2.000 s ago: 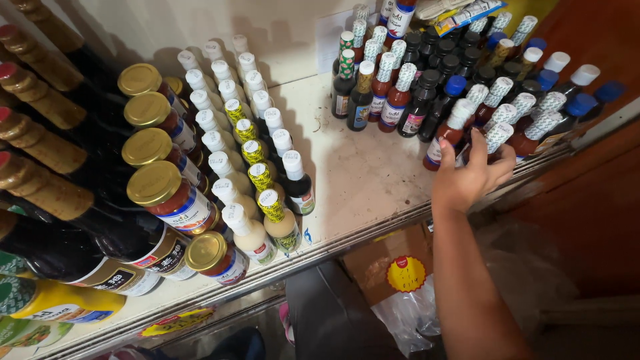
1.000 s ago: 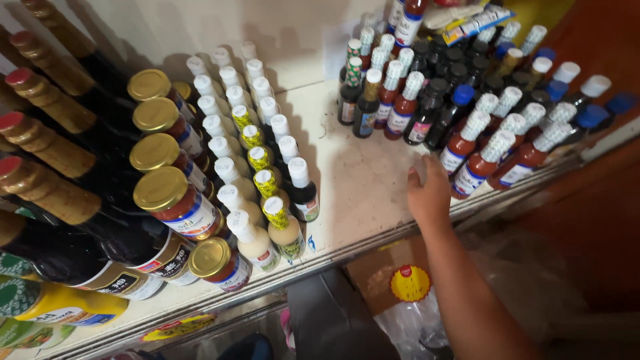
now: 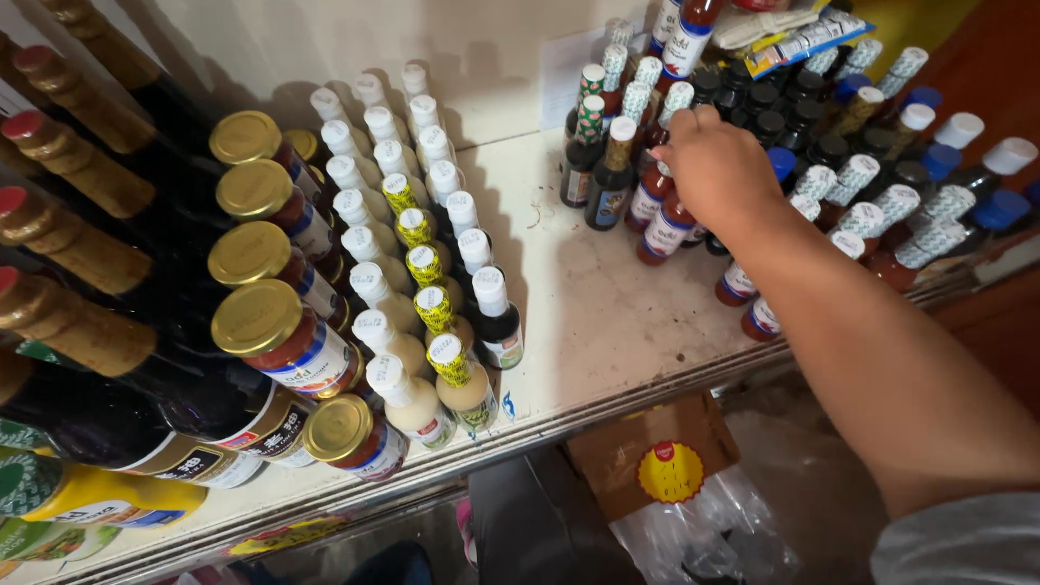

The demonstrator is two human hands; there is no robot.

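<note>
My right hand (image 3: 715,166) reaches over the red sauce bottles at the back right of the shelf. Its fingers bend down around the neck area of a red sauce bottle (image 3: 666,231); whether they grip one is hidden by the hand. Just left of it stand a dark bottle with a white cap (image 3: 609,195) and a dark bottle with a green patterned neck (image 3: 581,166). More red bottles with patterned white seals (image 3: 764,317) stand under and beside my forearm. Black-capped bottles (image 3: 768,126) are packed to the right of the hand. My left hand is out of view.
Rows of cream-coloured sauce bottles (image 3: 414,410) stand at mid-left, with gold-lidded jars (image 3: 260,317) and tall dark bottles (image 3: 81,325) further left. Packets (image 3: 812,41) lie over the bottles at the back. Below the shelf's front edge (image 3: 569,422) are a cardboard box (image 3: 593,463) and clear plastic (image 3: 731,528).
My right hand has moved from the front red bottles, past the shelf surface beside them, to the bottles further back. Red bottles at the front right stand uncovered by the hand.
</note>
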